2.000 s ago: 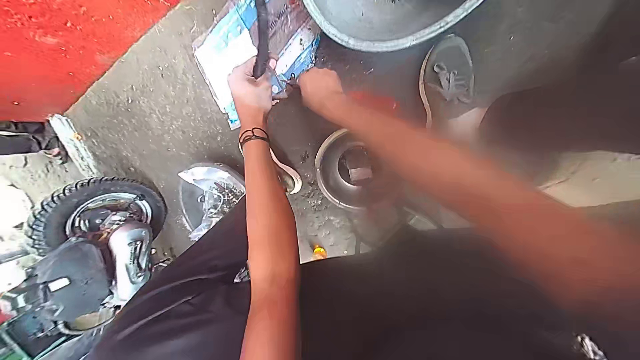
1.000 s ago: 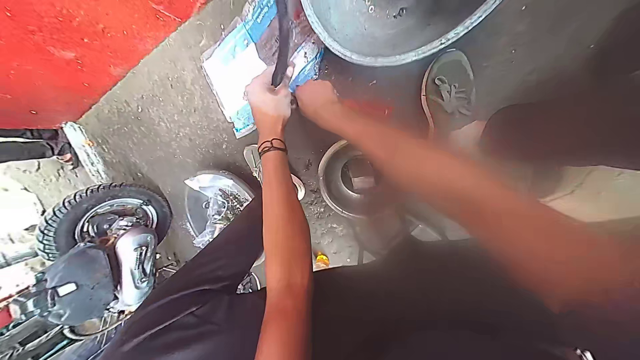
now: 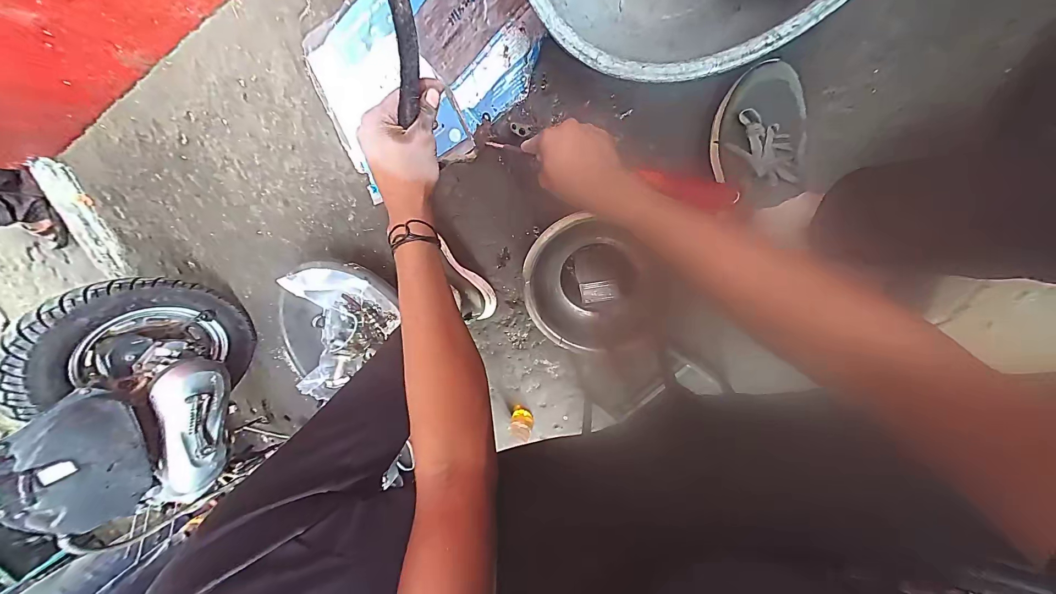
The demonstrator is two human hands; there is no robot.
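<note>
My left hand [image 3: 402, 140], with dark bands at the wrist, grips the lower end of a black rubber hose or strip [image 3: 406, 58] that runs up out of view. Under it lies a blue and white printed sheet [image 3: 351, 91] on the ground. My right hand [image 3: 577, 157] is to the right of the sheet, blurred and closed around a thin reddish tool [image 3: 507, 148] whose tip points at the left hand. A small dark part with holes [image 3: 521, 129] lies near that tip. What the tool's tip touches is unclear.
A large metal basin [image 3: 676, 70] stands at the top, beside a shoe [image 3: 784, 124]. Below my right hand is a round metal bowl [image 3: 544, 305] with a small block inside. A tray of small parts [image 3: 301, 318] and a motorcycle wheel [image 3: 235, 338] are at the left.
My right hand has moved slightly away from my left, and the thin tool now shows between them. The left hand keeps hold of the black strip.
</note>
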